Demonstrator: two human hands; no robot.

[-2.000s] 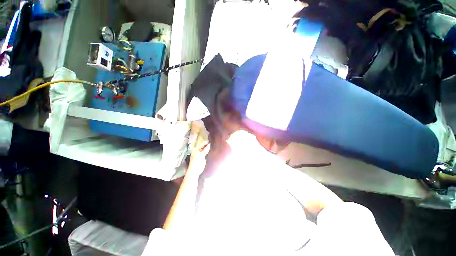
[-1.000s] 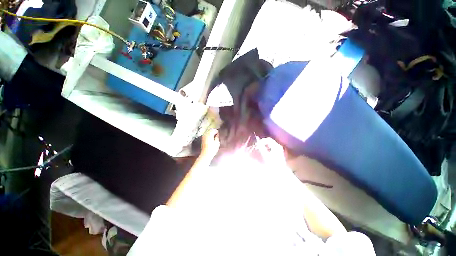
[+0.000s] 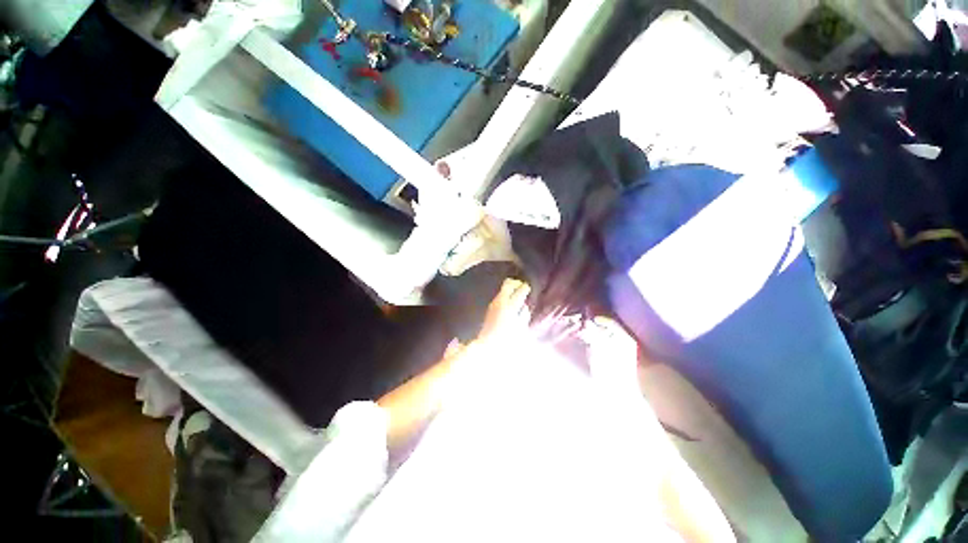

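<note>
A dark garment piece (image 3: 578,196) hangs at the left end of the blue padded form (image 3: 780,366), with a small white patch (image 3: 525,202) beside it. A white cloth strip (image 3: 706,255) lies across the form's left end. My left hand (image 3: 510,308) is at the lower edge of the dark cloth, its fingers on it. My right hand (image 3: 607,337) is at the cloth's lower right, beside the form, largely washed out by glare. My fingers are hard to make out, and the grip of the right hand cannot be told.
An open white compartment (image 3: 281,202) at the left holds a blue board (image 3: 456,90) with valves. A black garment pile (image 3: 902,265) lies beyond the form at the right. A pale cloth-covered edge (image 3: 191,355) is at lower left, with a brown panel (image 3: 117,435) below it.
The view has turned, so the form now points more steeply down and the compartment has shifted up. My left hand has moved in along the cloth's lower edge, closer to my right hand.
</note>
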